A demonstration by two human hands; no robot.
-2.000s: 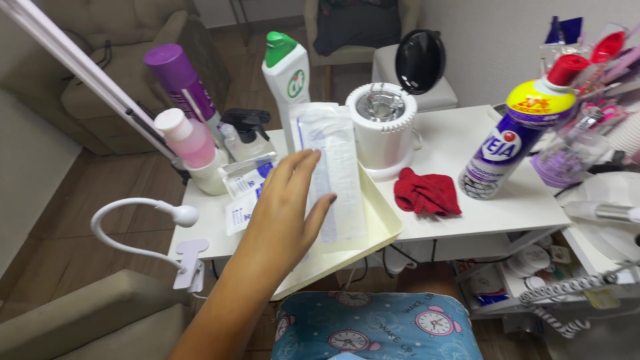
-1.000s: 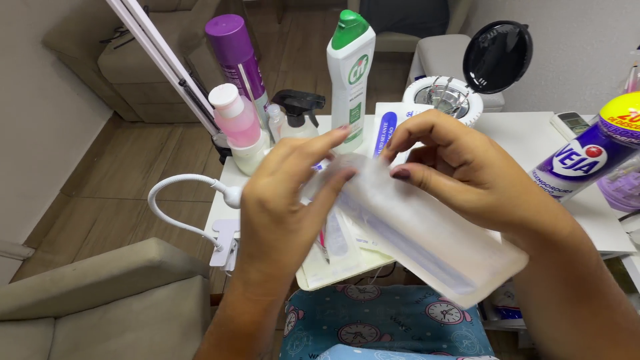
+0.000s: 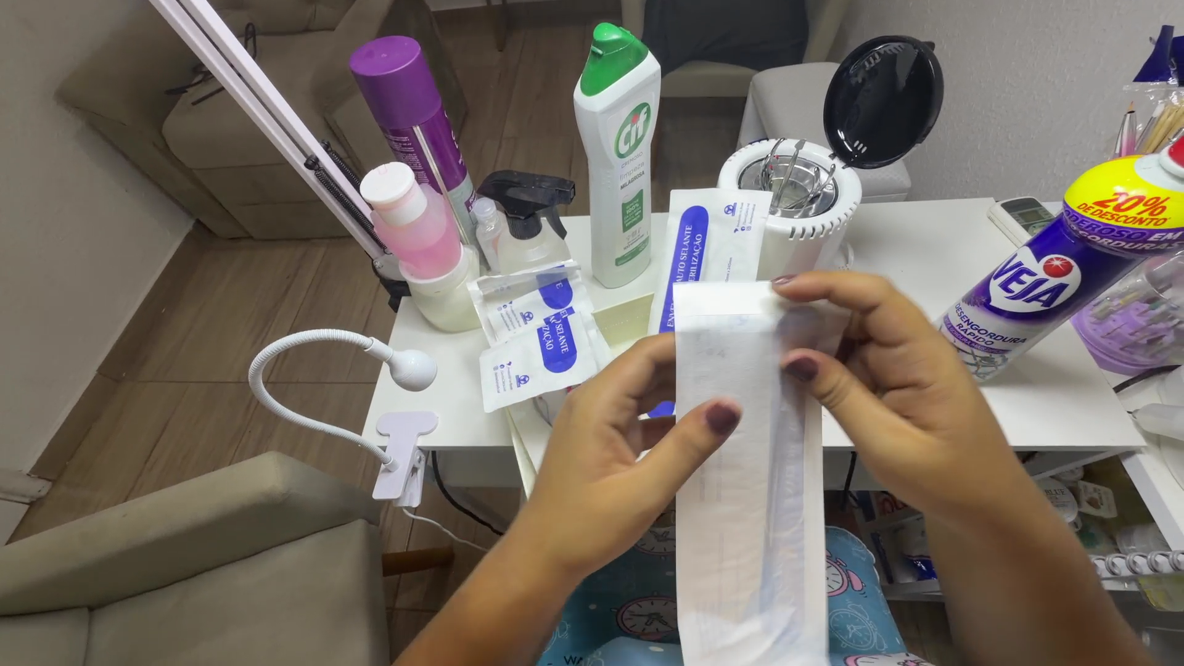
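Note:
Upright in front of me is a long white sterilization pouch [image 3: 726, 481], held between my left hand [image 3: 615, 453] and my right hand [image 3: 879, 388]. My left thumb presses its face; my right finger and thumb pinch its top right corner. Something long and thin shows faintly inside. Behind it, another pouch with a blue printed band [image 3: 717, 245] leans on the table, and several smaller printed packets [image 3: 546, 342] lie left of it. Farther back, metal implements stand in a white round sterilizer [image 3: 791, 199] whose black lid is raised.
A white table [image 3: 925, 277] bears a Cif bottle [image 3: 615, 166], a spray bottle [image 3: 527, 222], a pink liquid bottle [image 3: 407, 222], a purple-capped can [image 3: 407, 120] and a Veja spray can [image 3: 1045, 268]. A clip lamp [image 3: 412, 370] grips the left edge; an armchair [image 3: 231, 583] stands lower left.
Two seconds ago my left hand was over the pouch on the tray and my right hand was out of view. Both hands now hold a pouch, more upright than one second ago.

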